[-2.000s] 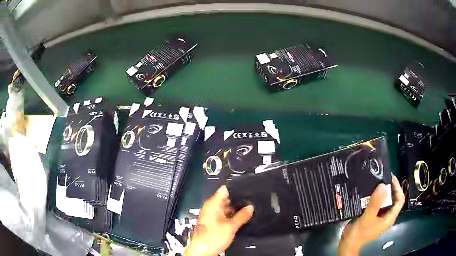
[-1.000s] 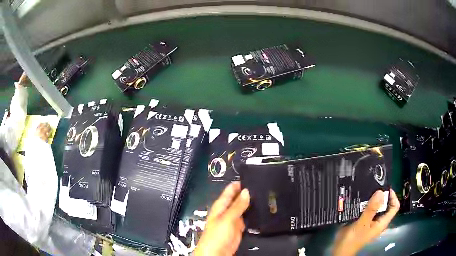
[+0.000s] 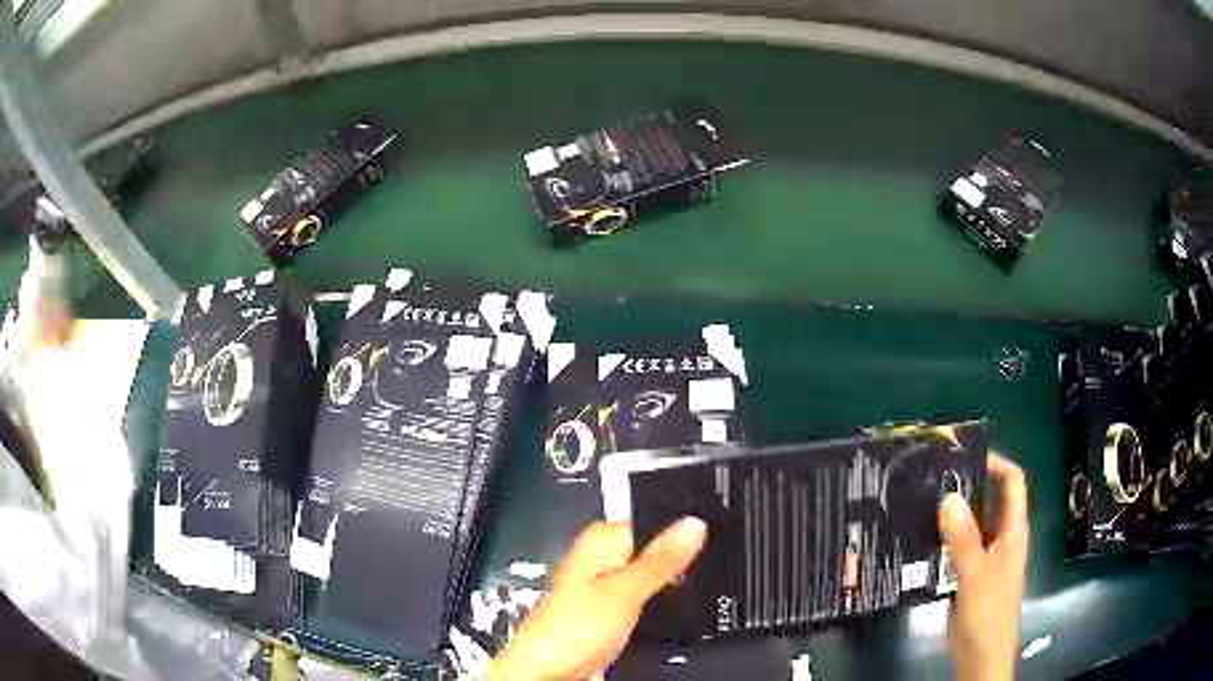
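Observation:
A black printed carton [image 3: 798, 532] is held level above the near edge of the work surface, its striped text panel facing up. It shows some thickness, with a pale open edge at its left end. My left hand [image 3: 599, 585] grips its left end, thumb on top. My right hand [image 3: 987, 565] grips its right end, thumb on the printed face and fingers behind the far edge. The fingers under the carton are hidden. A flat blank [image 3: 639, 399] with white tabs lies partly behind the carton.
Stacks of blanks lie at left [image 3: 220, 426] and left of centre [image 3: 399, 479]. Formed cartons [image 3: 1124, 452] are piled at far right. Separate cartons [image 3: 632, 173] sit on the green belt [image 3: 825, 146]. A person's white sleeve [image 3: 53, 506] is at far left beside a grey post [image 3: 93, 200].
The held carton has moved slightly left, and my left thumb now lies on its top face. The belt cartons have shifted left, and another shows at the right edge. The neighbour's arm has moved.

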